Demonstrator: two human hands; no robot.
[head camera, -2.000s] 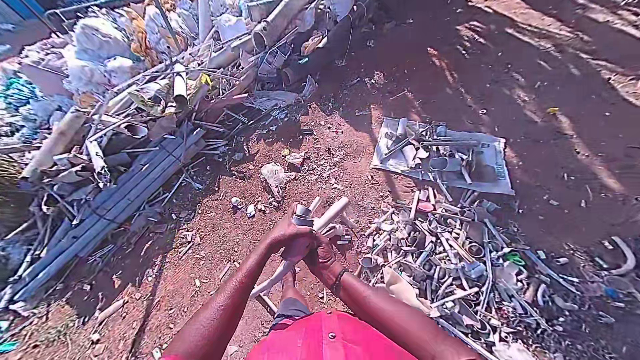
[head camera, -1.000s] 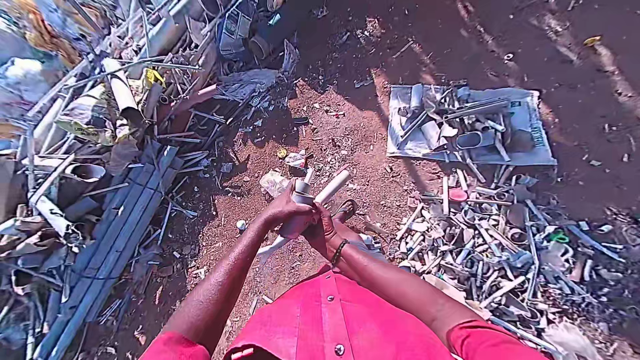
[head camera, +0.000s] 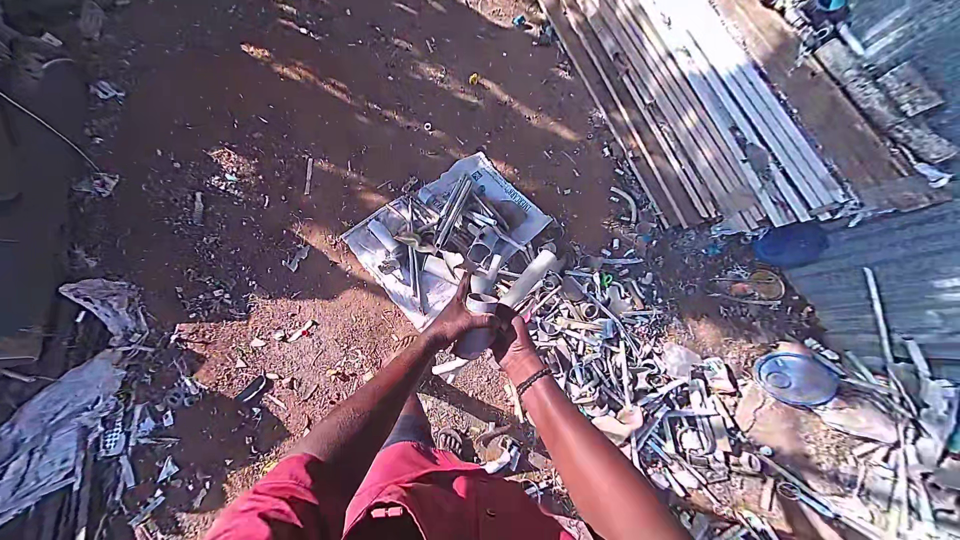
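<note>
My left hand (head camera: 463, 322) grips a short grey-white plastic pipe piece (head camera: 478, 341), whose round open end faces up. Touching it on the other side is my right hand (head camera: 514, 341), with a dark bracelet at the wrist; it also holds pipe pieces, and a longer pale pipe (head camera: 529, 277) points away from its fingers. How the pieces meet is hidden by the fingers. Beyond my hands a flattened white printed sack (head camera: 525, 202) lies on the ground with plastic pipe offcuts (head camera: 454, 206) on it. To its right spreads a heap of pipe scraps (head camera: 600, 330).
Long boards or channels (head camera: 690, 112) lie at the upper right. A blue round lid (head camera: 796, 379) rests by the scrap heap, near a corrugated sheet (head camera: 885, 277). Crumpled sheeting (head camera: 52, 427) is at the lower left. Small litter dots the reddish dirt (head camera: 315, 307).
The view has swung to the right. Both hands, with the pipe pieces in them, are now in front of the sack; earlier they were over bare dirt to its left.
</note>
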